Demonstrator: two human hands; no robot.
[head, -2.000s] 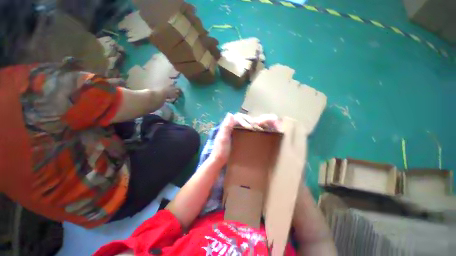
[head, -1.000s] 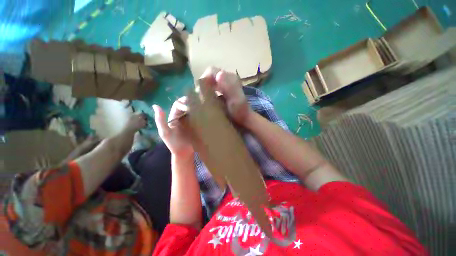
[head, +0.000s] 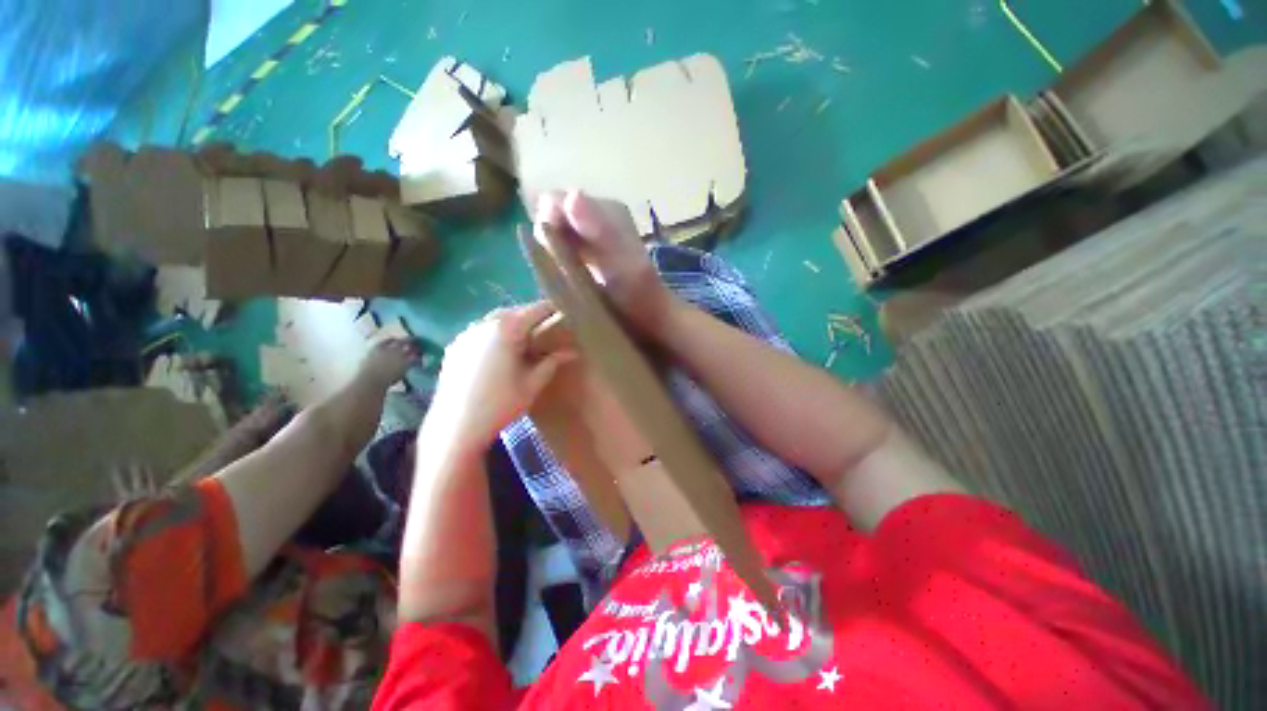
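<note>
A brown cardboard box tray [head: 611, 445] stands tilted on my lap, with its lid panel [head: 653, 410] seen nearly edge-on along its right side. My left hand [head: 493, 368] is at the tray's far left corner, fingers bent over the wall edge. My right hand [head: 605, 250] grips the far end of the lid panel. A dark slit shows inside the tray. Part of the inside is hidden by the lid. A flat blank pile [head: 639, 139] with notched edges lies on the floor ahead of my knees.
Finished boxes [head: 959, 174] lie at upper right, above a large bank of stacked cardboard [head: 1084, 431]. A neighbour's arm [head: 299, 445] reaches over a blank at left, near a stepped row of boxes [head: 299, 229]. Scraps [head: 848, 333] lie on the green floor.
My left hand, open and off to the side a second ago, has closed onto the tray's far left edge. The tray has tilted so more of its inside shows. Earlier, the view turned rightwards.
</note>
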